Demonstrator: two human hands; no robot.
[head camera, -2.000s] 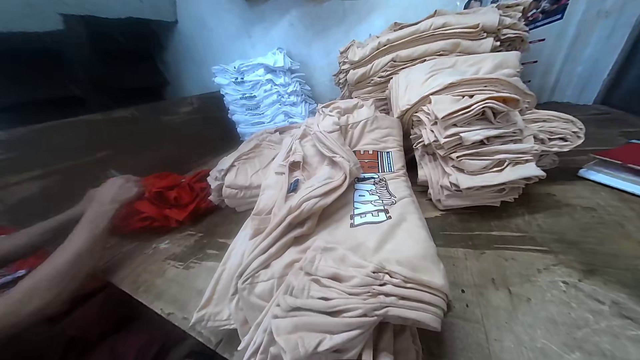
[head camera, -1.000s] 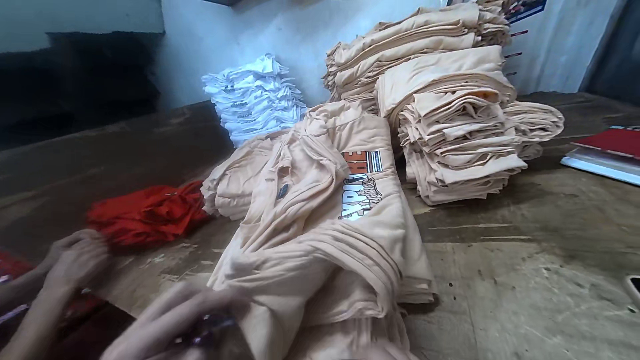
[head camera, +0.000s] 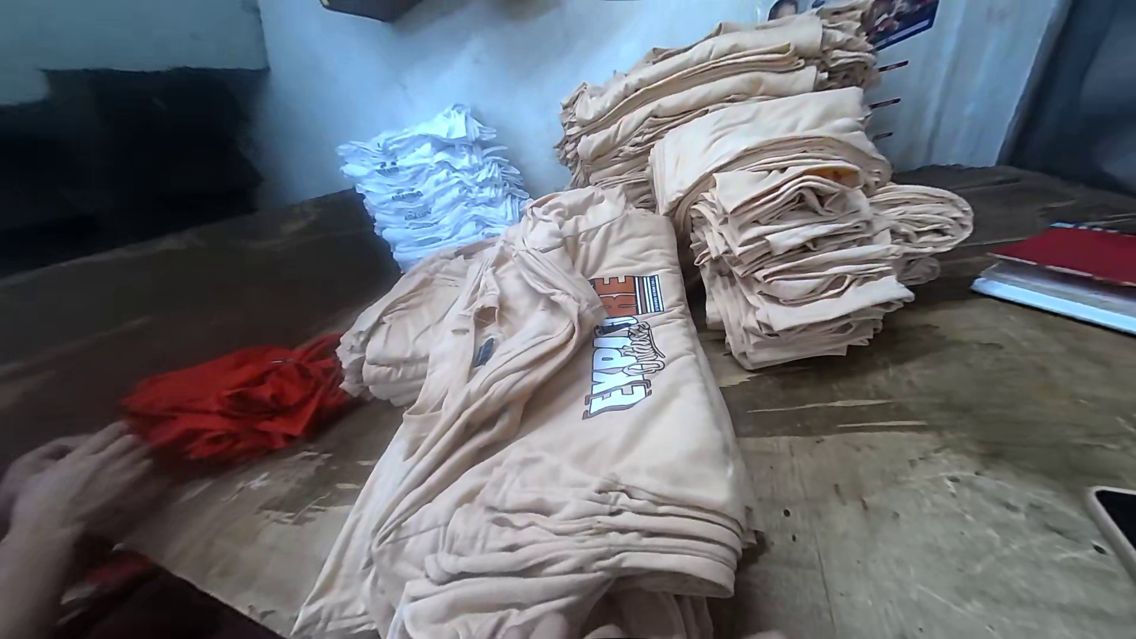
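Observation:
A stack of peach T-shirts (head camera: 657, 444) lies in the middle of the wooden table, its top shirt bearing a printed design and its layered edges facing me. More peach fabric with a neckline and a small dark label (head camera: 484, 352) lies bunched over its left side. At the bottom edge of the view, only blurred fingertips of my left hand (head camera: 552, 628) show against the near end of the stack. A sliver of my right hand (head camera: 765, 635) shows by the stack's near right corner. Whether either hand grips fabric is hidden.
Another person's hands (head camera: 84, 475) are beside a crumpled red garment (head camera: 235, 399) at left. Folded white garments (head camera: 435, 191) and tall piles of peach garments (head camera: 799, 240) stand behind. A red-covered book or folder (head camera: 1069, 253) and a phone (head camera: 1118, 524) lie at right.
My left hand has moved from the stack's lower left to the bottom edge of the view. The near part of the stack's top shirts, bunched one second ago, now lies flatter.

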